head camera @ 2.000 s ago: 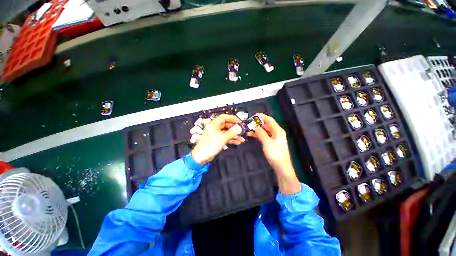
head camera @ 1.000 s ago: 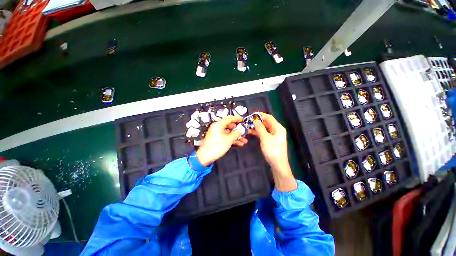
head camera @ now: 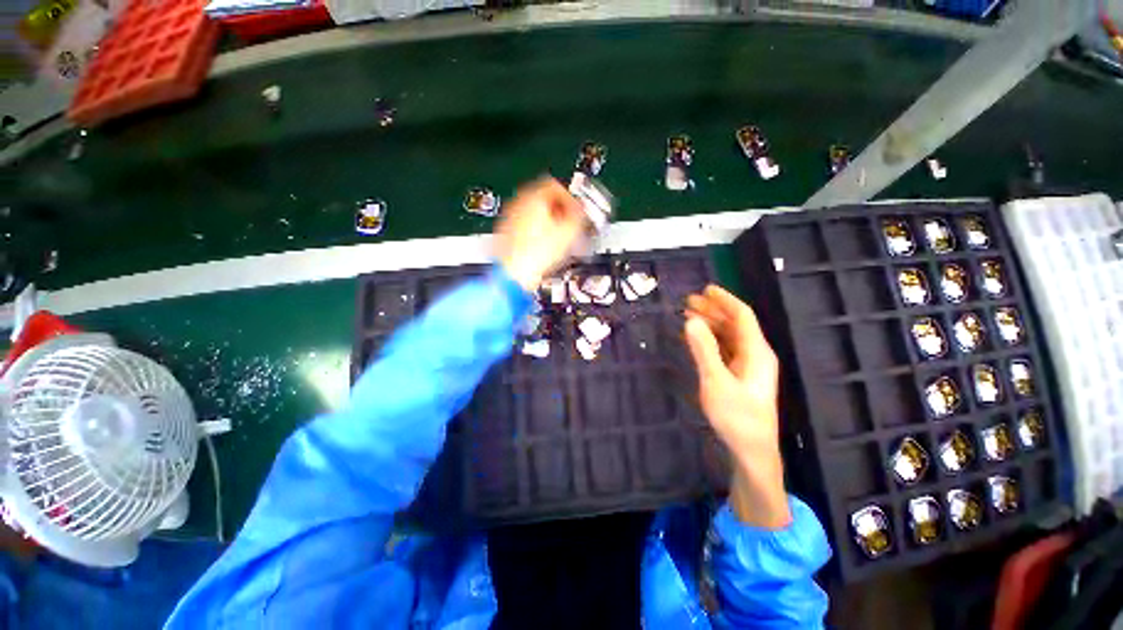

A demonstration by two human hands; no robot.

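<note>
My left hand (head camera: 542,234) is blurred at the near edge of the green belt (head camera: 431,148). Its fingertips hold a blurred silver-white module (head camera: 592,203), just below a joined unit (head camera: 591,156) on the belt. My right hand (head camera: 739,375) is above the right side of the near black tray (head camera: 567,480), fingers apart and empty. A loose heap of pale blocks (head camera: 595,291) with thin dark bits lies in the near tray's upper part, partly hidden by my left sleeve. More joined units (head camera: 756,150) and two shorter modules (head camera: 482,201) lie on the belt.
A stacked black tray (head camera: 850,369) with rows of shiny housings (head camera: 967,331) stands right, beside a white tray (head camera: 1078,332). A white fan (head camera: 105,431) stands left. A red-orange tray (head camera: 145,59) is beyond the belt. A pale bar (head camera: 948,105) crosses the belt at right.
My left hand has moved up and away from my right, carrying the module to the belt's edge. My right hand has let go and opened. The view has shifted, so the scene sits further right.
</note>
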